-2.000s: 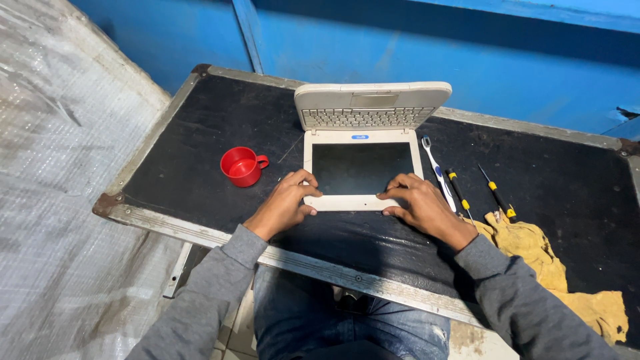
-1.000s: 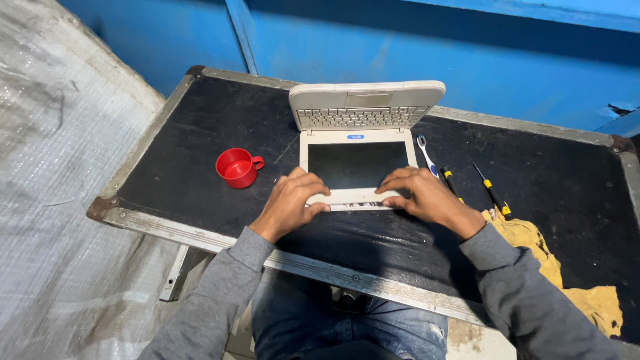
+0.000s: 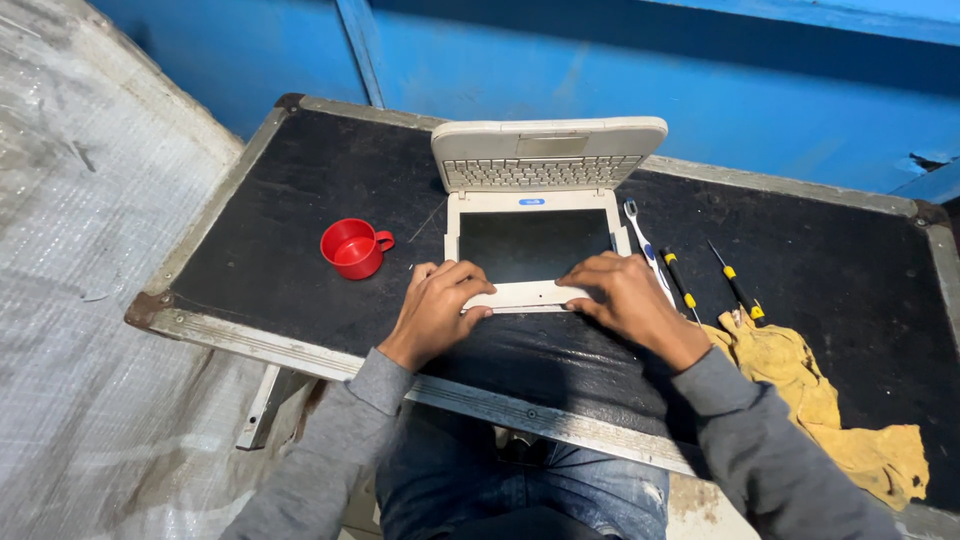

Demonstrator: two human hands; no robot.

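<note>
A small off-white laptop lies with its screen (image 3: pixel 534 244) flat on the black table and its keyboard half (image 3: pixel 541 171) standing up at the back. My left hand (image 3: pixel 442 304) grips the near left part of the white screen bezel (image 3: pixel 517 295) between thumb and fingers. At the near right part, my right hand (image 3: pixel 630 300) pinches the same bezel. A narrow gap shows between the bezel's near edge and the lid under it. The bezel's near corners are hidden by my hands.
A red plastic cup (image 3: pixel 352 249) stands left of the laptop. On the right lie a toothbrush (image 3: pixel 646 244), a yellow-and-black screwdriver (image 3: pixel 677 277), another screwdriver (image 3: pixel 739 289) and a crumpled yellow cloth (image 3: pixel 802 382). A metal edge (image 3: pixel 525 412) frames the table (image 3: pixel 277 247).
The bezel's near edge was raised further from the lid one second ago, with a wider gap below it; the gap is narrower now. Both hands have stayed at the bezel.
</note>
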